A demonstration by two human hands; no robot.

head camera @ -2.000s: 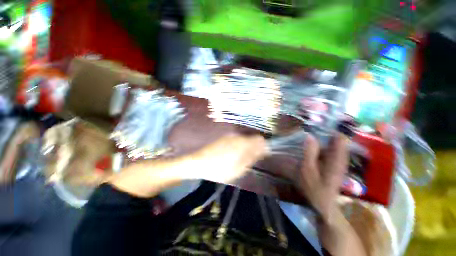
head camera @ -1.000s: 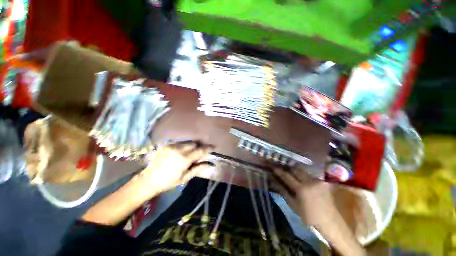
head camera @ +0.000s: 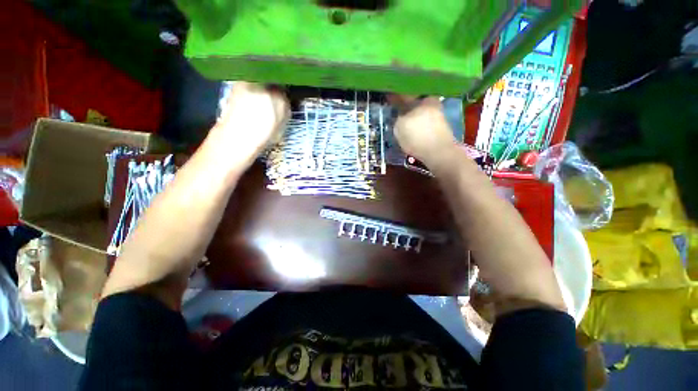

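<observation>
My left hand [head camera: 256, 113] reaches to the lower edge of the green press head [head camera: 329, 70], at the left of the lower mould area. My right hand [head camera: 422, 131] is at the same edge on the right. Both hands' fingertips are hidden, so I cannot tell what they hold. Between them lies the wide pile of cable assemblies [head camera: 318, 145] with brass ends. A few cables hang straight down at the pile's right side, from under the head. The toothed bar [head camera: 371, 229] lies on the brown tabletop [head camera: 252, 221], teeth towards me.
A second cable pile [head camera: 141, 187] is at the left table edge beside the open carton [head camera: 73, 183]. The smartphone, partly hidden by my right arm, lies near the red parts bin [head camera: 532, 210]. The controller panel [head camera: 528, 84], clear plastic bag [head camera: 578, 183] and yellow sacks [head camera: 650, 252] are at right.
Both hands have moved from the table's front edge forward to the press. The slotted bar with hanging cables has left the front edge. The toothed bar stays on the table.
</observation>
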